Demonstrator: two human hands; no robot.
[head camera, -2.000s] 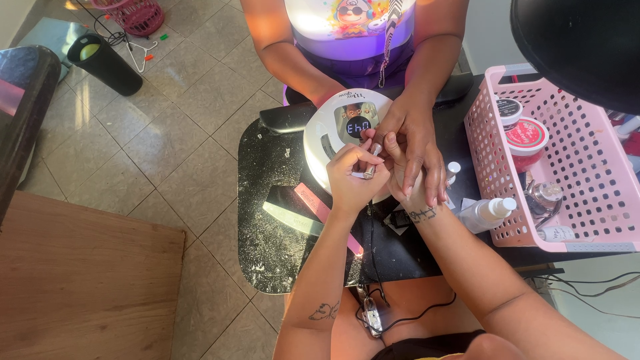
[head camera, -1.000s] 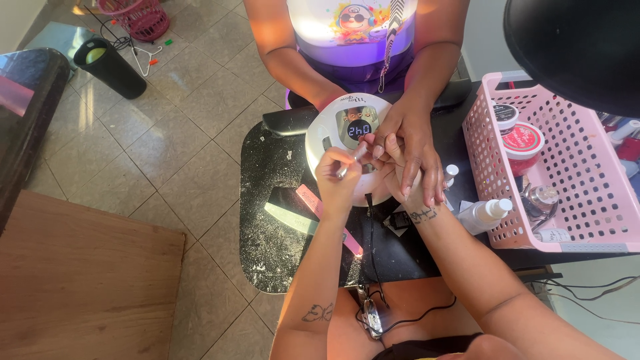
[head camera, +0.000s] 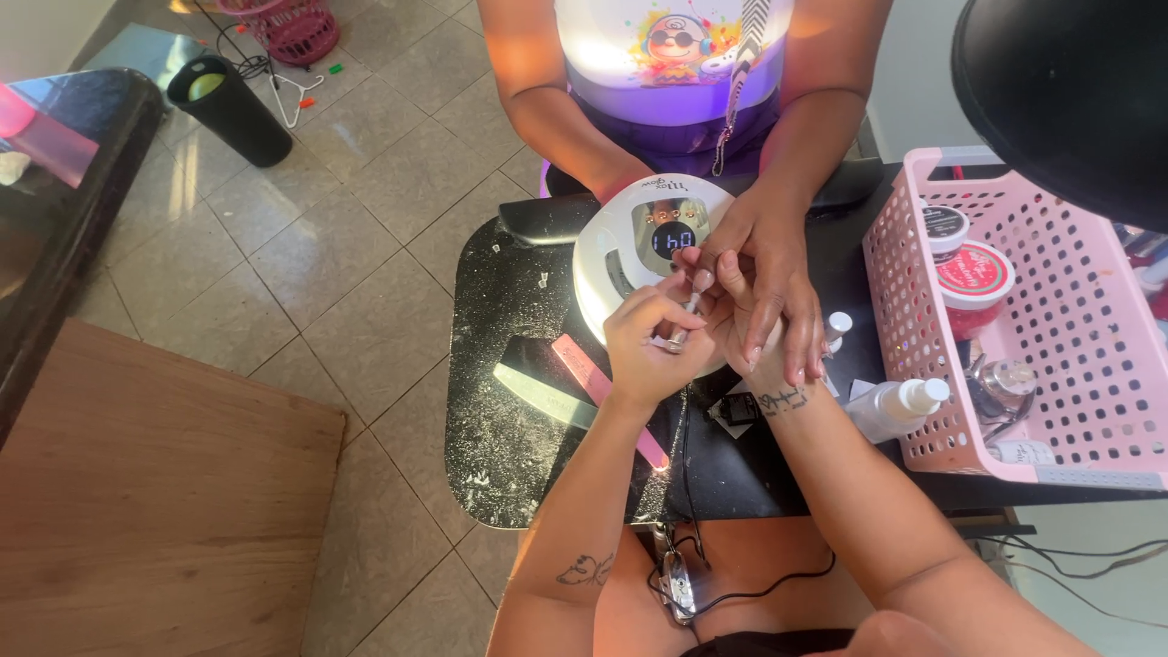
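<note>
My left hand (head camera: 662, 342) grips a small applicator brush (head camera: 686, 315), its tip at a fingernail of the other person. Palm up, my right hand (head camera: 744, 319) lies under that person's hand (head camera: 762, 246) and holds its finger; part of my palm is hidden. Beneath our hands stands a white nail lamp (head camera: 607, 219) with a lit display. The person's other hand (head camera: 630, 178) goes behind the lamp, its fingers hidden. Left of my forearm, a pink nail file (head camera: 584, 365) and a pale curved file (head camera: 538, 394) lie on the dusty black table (head camera: 493, 456).
A pink perforated basket (head camera: 922, 365) holding jars and bottles stands at right. Beside it are a white pump bottle (head camera: 890, 411) and a small bottle (head camera: 837, 328). A black lamp shade (head camera: 1068, 100) hangs at upper right. A corded device (head camera: 677, 584) lies near my lap.
My left hand with the brush has shifted slightly at the other person's fingertips. The number on the lamp's display has changed. My right hand keeps its place.
</note>
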